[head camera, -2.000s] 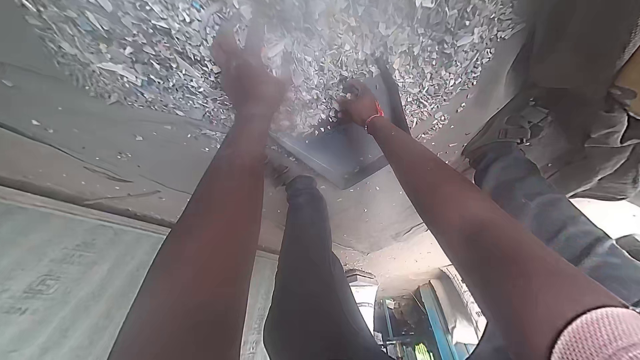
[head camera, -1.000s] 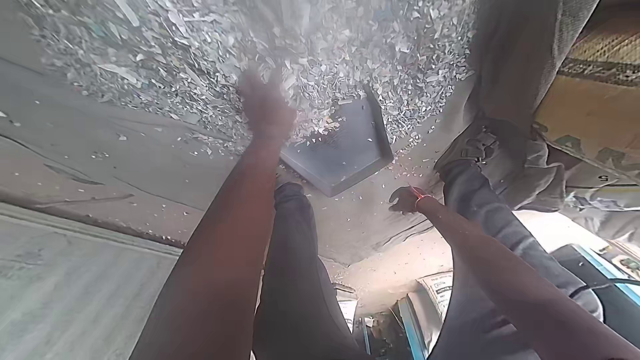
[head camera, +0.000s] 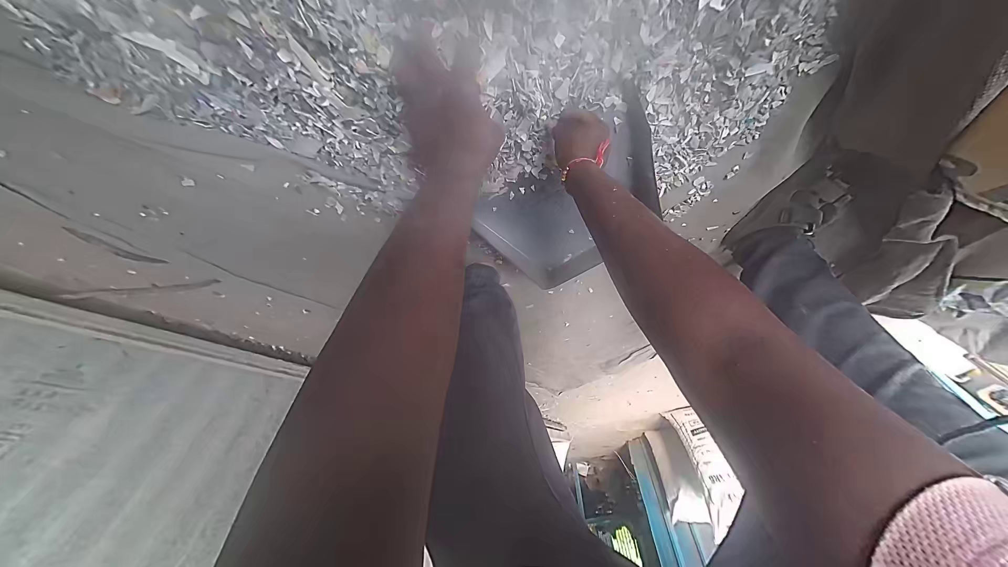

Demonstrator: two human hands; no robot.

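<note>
A wide heap of shredded flakes (head camera: 315, 94), pale grey and white, fills the top of the view. My left hand (head camera: 449, 118) is blurred and lies over the flakes, left of a dark grey tray (head camera: 547, 236); its fingers cannot be made out. Over the tray is my right hand (head camera: 581, 142), with a red thread at the wrist and its fingers curled near the flakes. Whether anything is in those fingers is hidden. The tray has a raised rim, a corner pointing toward me, and flakes in its far part.
Grey sheeting (head camera: 157, 205) with scattered flakes lies under the heap. A pale printed panel (head camera: 118, 441) is at lower left. My dark-trousered legs frame the near floor. Crumpled grey cloth (head camera: 882, 213) lies at right. A printed white sack (head camera: 701, 457) stands beside a blue frame (head camera: 657, 496) below.
My right hand has moved from beside the tray, near my leg, back over the tray and flakes. My left hand remains over the heap.
</note>
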